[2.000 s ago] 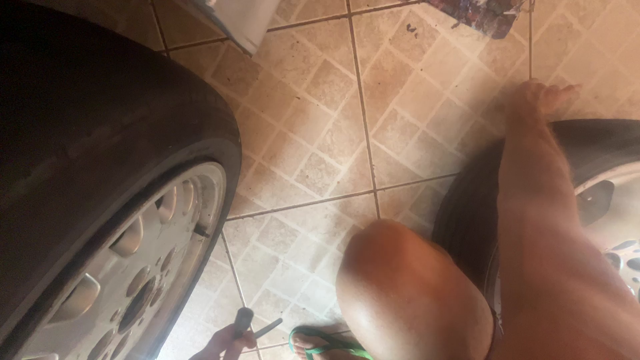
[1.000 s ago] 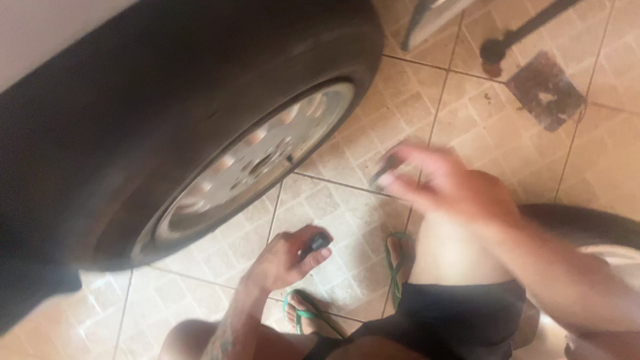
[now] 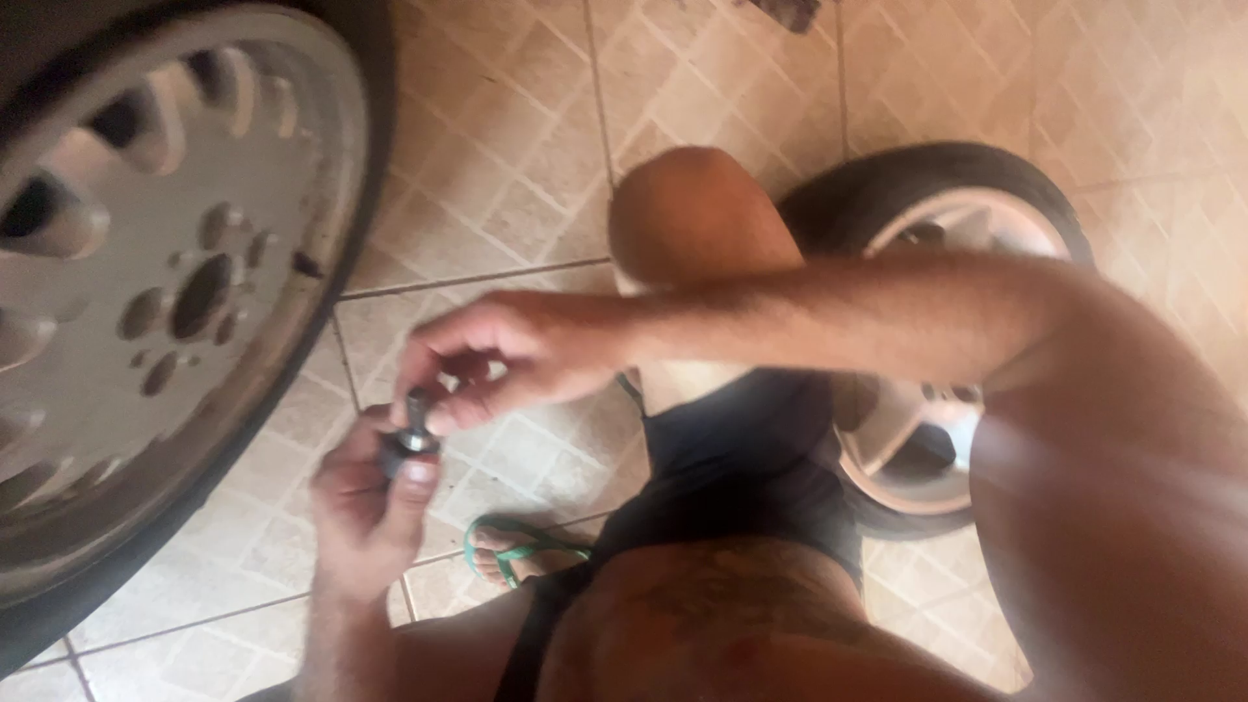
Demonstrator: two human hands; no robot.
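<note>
My left hand (image 3: 375, 487) grips a dark cylindrical piece, which looks like a socket (image 3: 398, 456); part of it is hidden by the fingers. With its thumb and fingers, my right hand (image 3: 483, 361) pinches a small dark metal piece (image 3: 418, 411), possibly a wheel bolt, whose shiny lower end meets the top of the socket. Up and to the left of both hands is a grey alloy wheel (image 3: 263, 205) with a black tyre, its bolt holes and centre bore showing.
Another wheel with a pale alloy rim (image 3: 902, 478) lies at the right, partly behind my right arm. My bent knee (image 3: 697, 214) rises between the wheels. A foot in a green flip-flop (image 3: 517, 551) rests on the tiled floor (image 3: 507, 175). A dark patterned thing (image 3: 788, 12) touches the top edge.
My right hand, earlier stretched out over the wheel at the right, has come across to my left hand. The two hands, apart one second ago, now meet at the small metal piece. The view has shifted.
</note>
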